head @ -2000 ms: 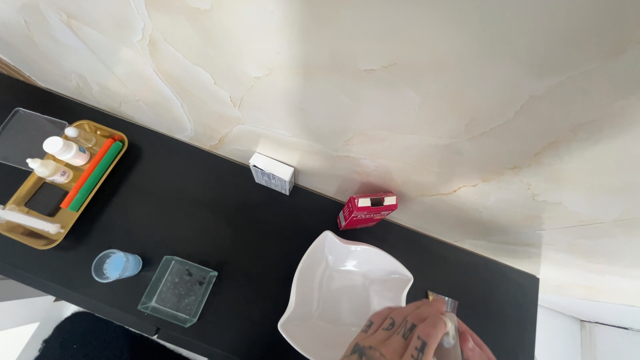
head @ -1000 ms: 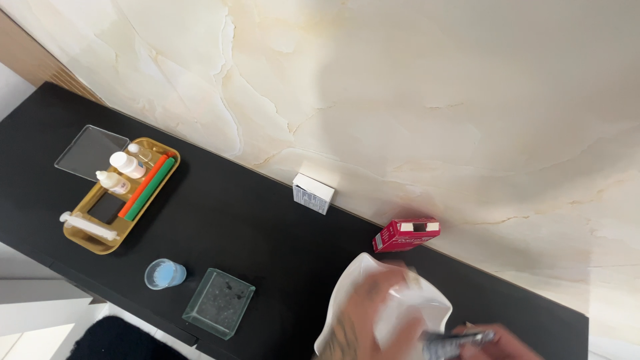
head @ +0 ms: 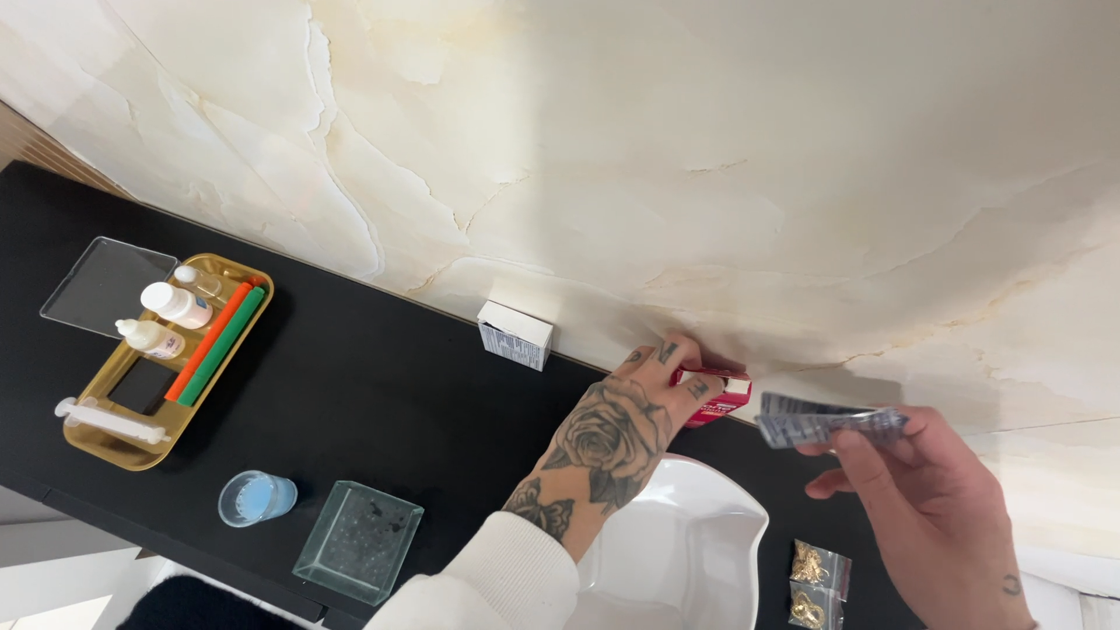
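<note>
My left hand point(head: 643, 416), tattooed and in a white sleeve, reaches over a white wavy-rimmed bowl point(head: 744, 516) and grips a small red box point(head: 731, 404) by the marbled wall. Between the thumb and fingers of my right hand point(head: 919, 490) is a printed foil packet point(head: 831, 424), held to the right of the red box. Below that hand, two small clear zip bags point(head: 818, 564) with gold-coloured pieces lie on the black counter, right of the bowl. A small white box point(head: 516, 337) stands against the wall, left of my left hand.
At the left, a gold tray point(head: 197, 407) carries small bottles, an orange and a green stick, and a syringe-like white plastic piece. A clear lid point(head: 105, 284) lies beside it. Nearer are a cup of blue liquid point(head: 258, 499) and a glass dish point(head: 359, 542) with dark bits.
My left hand has moved from over the bowl to the red box and taken hold of it. My right hand still holds the packet, now raised beside the box.
</note>
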